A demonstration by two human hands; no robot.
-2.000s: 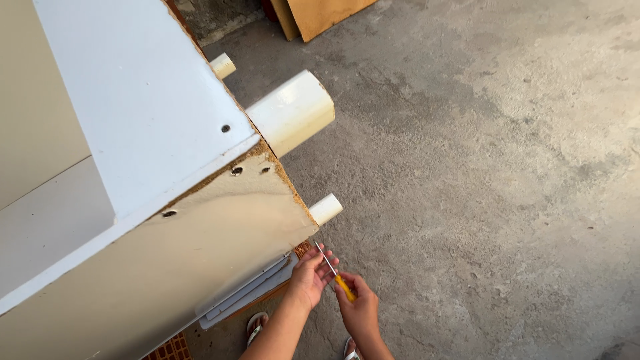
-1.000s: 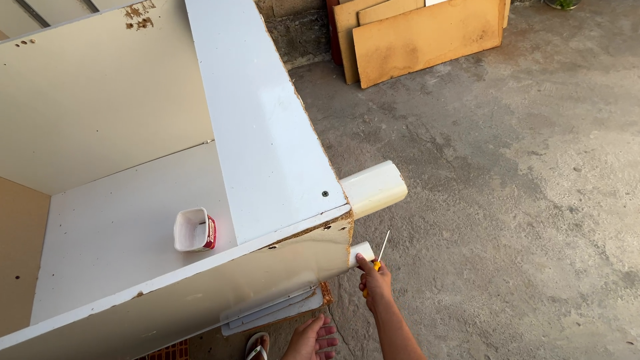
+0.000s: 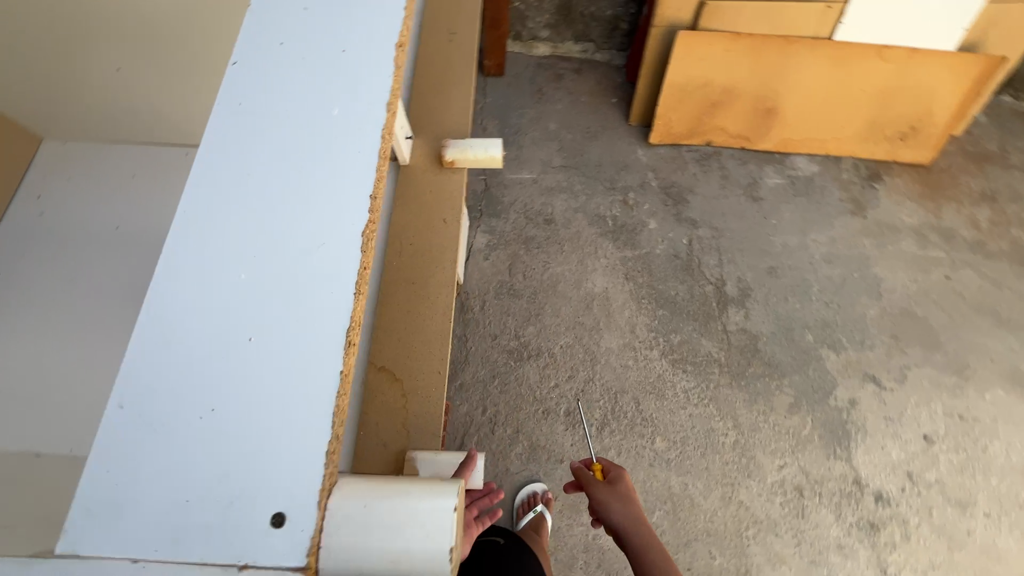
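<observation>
My right hand (image 3: 612, 492) holds a screwdriver (image 3: 598, 470) by its yellow handle, its thin metal shaft pointing up and away from me, over the concrete floor. At the cabinet's near end my left hand (image 3: 480, 508) has its fingers spread beside a small white block (image 3: 440, 464), partly hidden behind a larger white rounded leg (image 3: 388, 524). Whether the fingers touch the block is unclear. The cabinet's white panel (image 3: 256, 280) has a rough chipboard edge and a dark screw hole near its close corner. Another small white block (image 3: 474, 153) projects farther along the brown board (image 3: 420, 264).
Several boards lean by the wall at the back, the front one an orange-brown panel (image 3: 800, 100). A reddish wooden post (image 3: 494, 36) stands behind the cabinet. My foot in a white flip-flop (image 3: 531, 510) is on the concrete floor (image 3: 720, 320), near my left hand.
My right hand, with the screwdriver, has moved away from the small block by the corner to over the floor. My left hand is now beside a small block. The view has shifted strongly around the cabinet.
</observation>
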